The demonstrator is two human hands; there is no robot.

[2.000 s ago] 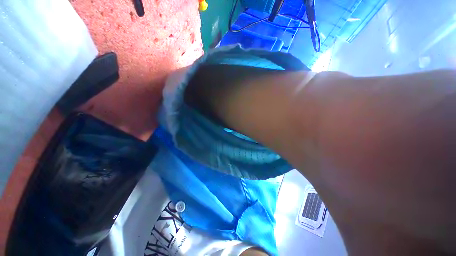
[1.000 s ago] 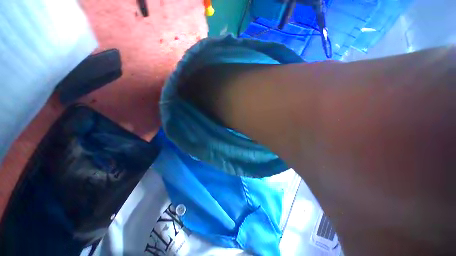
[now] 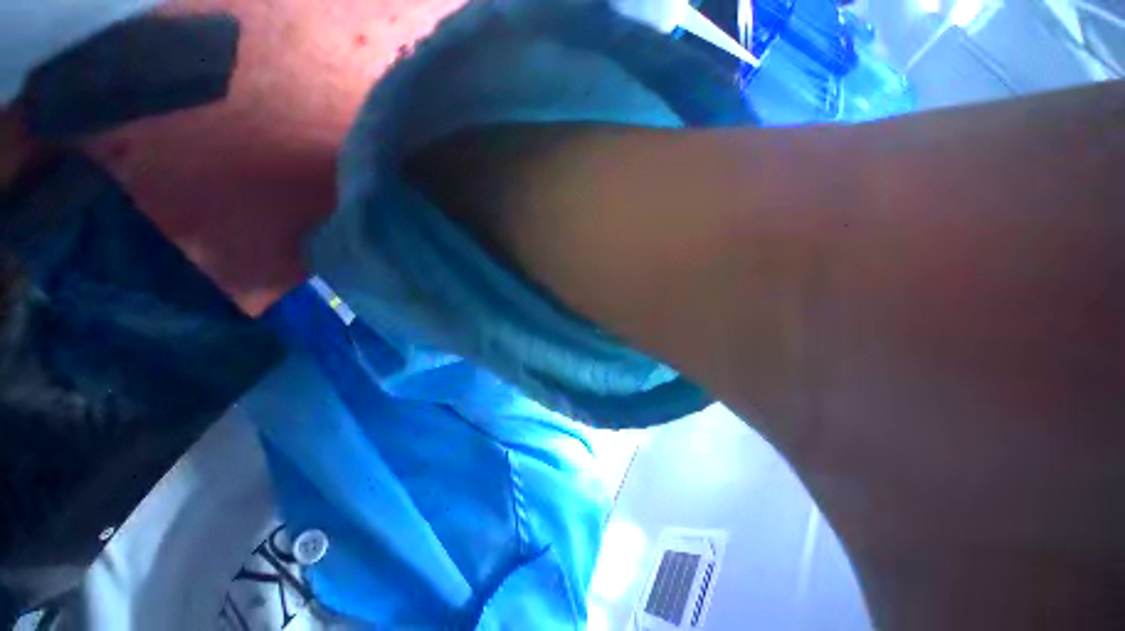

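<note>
A bare forearm (image 3: 802,296), large and blurred, crosses the view from the right edge to the wide opening of a teal sleeve (image 3: 518,327). No hand is visible, and I cannot tell which arm this is. A glossy black panel (image 3: 111,370) with reflections lies at the left, cut off by the picture's edge. A dark grey strip (image 3: 133,77) lies at the upper left on the worn red mat (image 3: 253,185). Part of a white sheet (image 3: 56,25) shows in the top left corner.
Blue clothing (image 3: 383,493) and a white shirt (image 3: 185,530) with black lettering and a button fill the lower left. Blue crates or plastic (image 3: 820,62) show at the top right. A pale floor (image 3: 765,530) with a small printed label (image 3: 679,579) lies below the forearm.
The view has shifted, so the panel, strip and clothing sit further left, and the strip higher. The yellow-tipped item has left the view. The sleeve opening sits further up and left.
</note>
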